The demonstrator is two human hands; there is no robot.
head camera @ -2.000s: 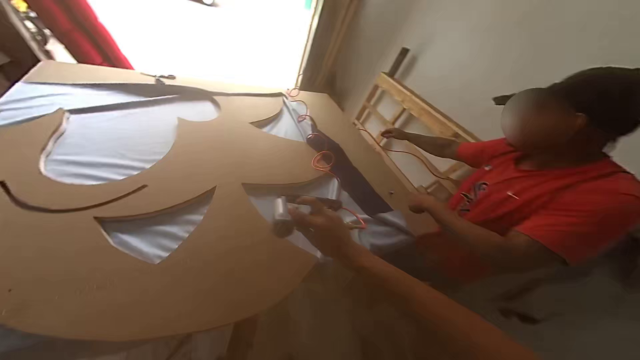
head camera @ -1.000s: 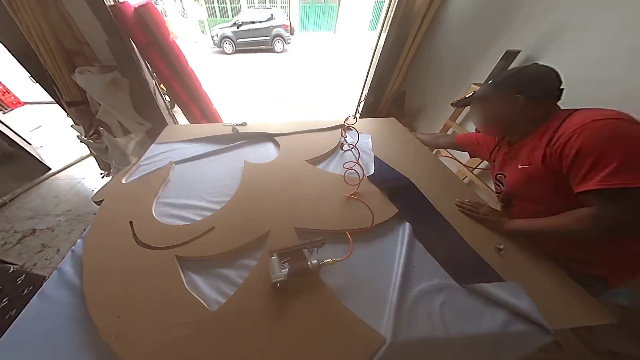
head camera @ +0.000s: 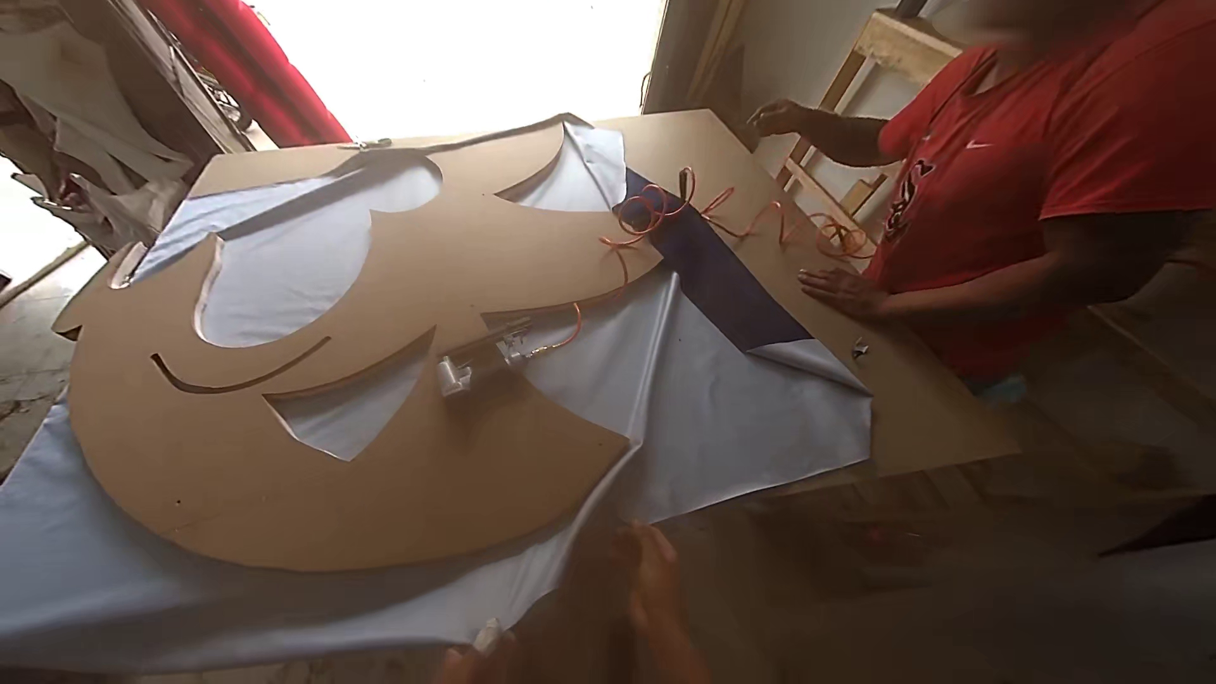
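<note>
At the bottom, my left hand is mostly cut off at the near edge of the light grey-blue satin fabric; whether it grips the cloth I cannot tell. My right hand, blurred, hovers by the fabric's edge, fingers slightly apart, nothing visible in it. Beyond them a brown board cut into a curved shape lies on the fabric, which shows through its openings. A pneumatic stapler rests on the board, joined to a coiled orange air hose. Dark blue cloth lies at the right.
A co-worker in a red shirt stands at the right, one hand on the large brown sheet beneath. A small metal object lies near that hand, another tool at the far edge. A wooden frame leans behind.
Two seconds ago my right hand held the stapler; one second ago the stapler lay on the board. Both my hands have come into view at the near edge. The hose now stretches further right.
</note>
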